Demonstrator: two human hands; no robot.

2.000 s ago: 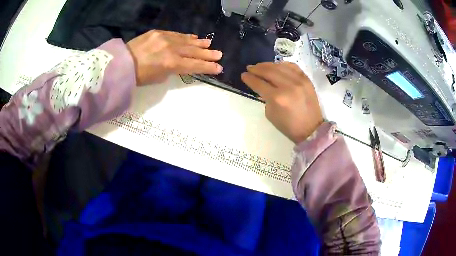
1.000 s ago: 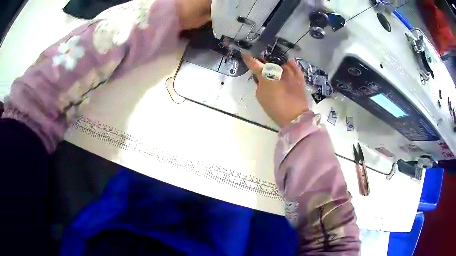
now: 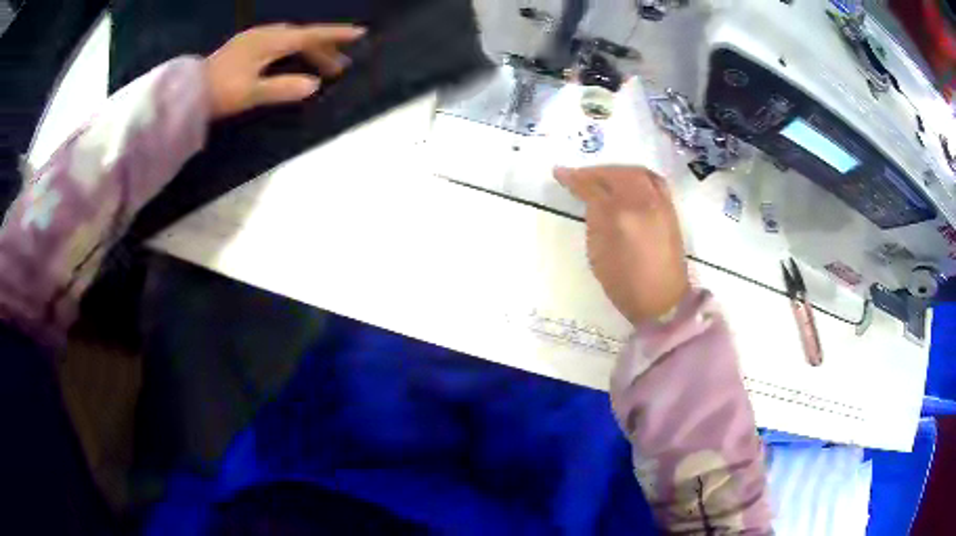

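Black fabric (image 3: 419, 52) lies over the left of the table, its edge running diagonally toward the machine head. My left hand (image 3: 275, 71) is on or just over this fabric, thumb and fingers apart. My right hand (image 3: 629, 236) is over the machine bed, its fingers partly bent and blurred. A pale, blurred patch (image 3: 629, 131) shows just beyond the right fingertips; I cannot tell what it is or whether the hand holds it. The needle area (image 3: 519, 89) is blurred, and the fabric edge ends left of it.
The sewing machine's dark panel with lit screen (image 3: 820, 144) stands at the right. Silvery clutter (image 3: 692, 126) lies beside the head. Small labels (image 3: 733, 203) and snips with reddish handles (image 3: 805, 314) lie on the table (image 3: 419, 283). White sheets (image 3: 818, 490) sit lower right by a blue tub (image 3: 914, 487).
Black fabric now covers the table's left side, where the white top showed a second ago. My left hand has moved left onto it. My right hand has drawn back from the needle area.
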